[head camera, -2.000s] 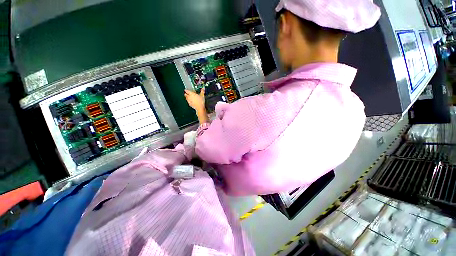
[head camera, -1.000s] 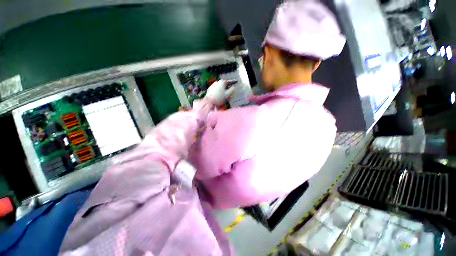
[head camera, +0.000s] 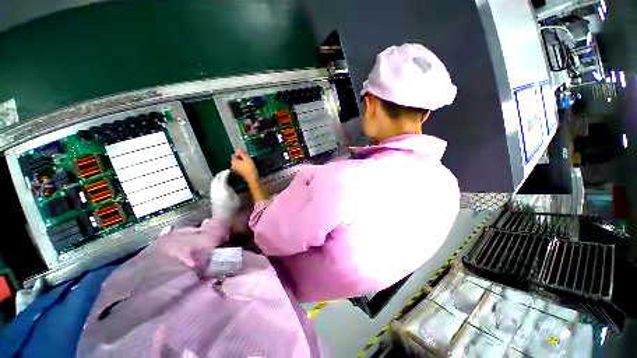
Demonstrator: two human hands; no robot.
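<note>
A populated green circuit board [head camera: 96, 192] with orange-red coils, black cylinders and a white block lies in a pale frame at left. A similar framed board [head camera: 290, 126] lies to its right. A white-gloved hand, apparently my left hand [head camera: 223, 197], is over the bench's front edge between them. Its sleeve runs from the lower left; its fingers are too unclear to tell their grip. Another person's bare hand [head camera: 243, 166] is just beyond it, near the right board's lower left corner. My right hand is not in view.
A person in a pink smock [head camera: 370, 203] and cap stands close on the right. Blue cloth [head camera: 52, 308] is at lower left. A grey machine [head camera: 412, 28] stands behind. Black slotted racks [head camera: 538, 266] and a wrapped load [head camera: 489, 318] are at lower right, beside taped floor.
The gloved hand reached over the right board a second ago and has drawn back toward the bench's front edge. The other person's bare hand is lower and left of the coils. The view has shifted right.
</note>
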